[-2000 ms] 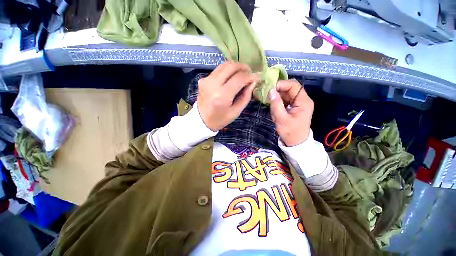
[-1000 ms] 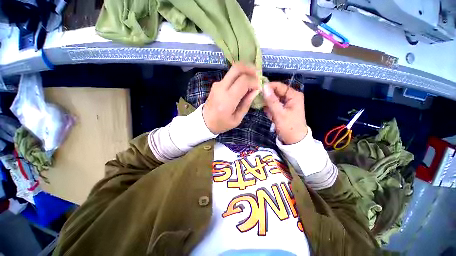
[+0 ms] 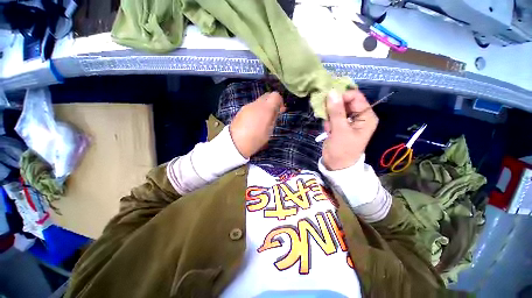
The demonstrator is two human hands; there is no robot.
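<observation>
The light olive-green knit garment (image 3: 280,46) lies on the white table, and its sleeve hangs over the front edge. My right hand (image 3: 350,125) pinches the sleeve's pale-green end (image 3: 324,96). It also holds a thin tool, with a white end (image 3: 321,137) below the palm and a fine dark point (image 3: 382,99) sticking out past the fingers. My left hand (image 3: 256,122) is apart from the cloth, over my lap, with its fingers curled in. Its fingertips are blurred, and I cannot tell whether it holds thread.
Blue and pink snips (image 3: 388,38) lie on the table near the machine (image 3: 466,20). Orange-handled scissors (image 3: 402,152) and a green garment pile (image 3: 437,201) are below at the right. A tan board (image 3: 111,163) and a clear plastic bag (image 3: 49,137) are at the left.
My left hand has let go of the cuff and moved left. My right hand has shifted right with the sleeve end. The tool's dark point now shows clearly.
</observation>
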